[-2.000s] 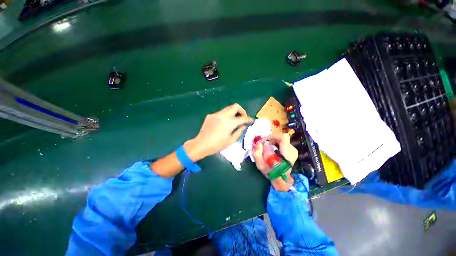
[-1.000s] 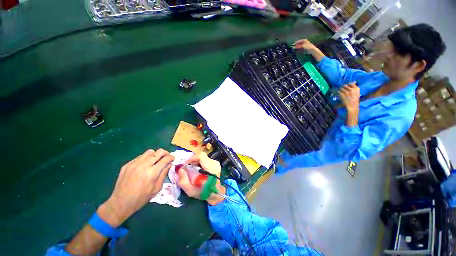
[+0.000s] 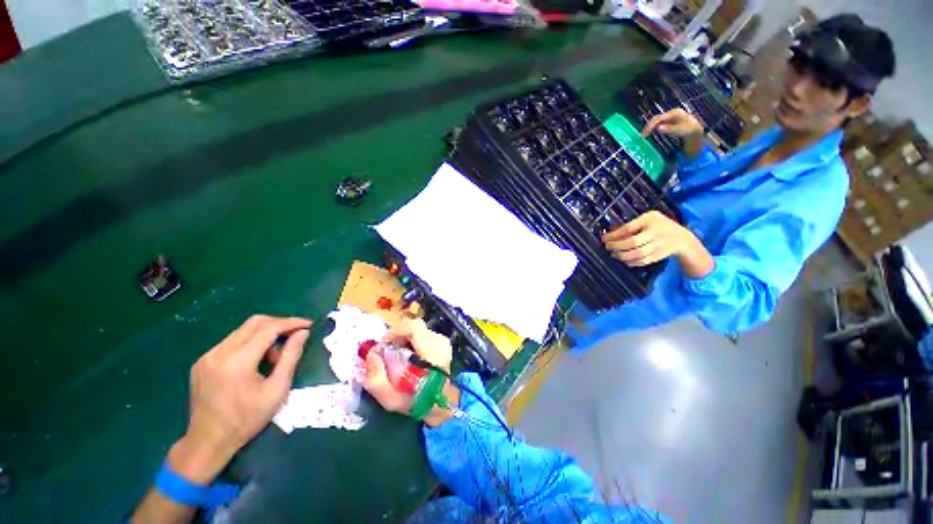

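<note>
My right hand [image 3: 404,363] is closed around the dispensing syringe [image 3: 407,379], with its red contents and green cap toward my wrist. A red-stained crumpled white tissue [image 3: 350,336] lies at that hand, its lower part spread on the green surface. My left hand [image 3: 240,374], with a blue wrist strap, is left of the tissue and apart from it. Its thumb and index fingertips meet; no part shows between them, but something tiny could be hidden. Two small black components lie on the green belt, one at left [image 3: 161,278] and one farther right [image 3: 353,189].
Tan cardboard [image 3: 366,290] with red blobs lies beside the black controller [image 3: 465,336], under a white sheet [image 3: 476,251]. Stacked black trays [image 3: 573,164] stand right of it. A person in a blue smock [image 3: 762,220] has hands at the trays. Clear parts trays [image 3: 220,36] are at the far side.
The view has swung right, bringing in the other person. My left hand has moved away from the tissue and syringe. The other person's hand has come down onto the black trays' near edge.
</note>
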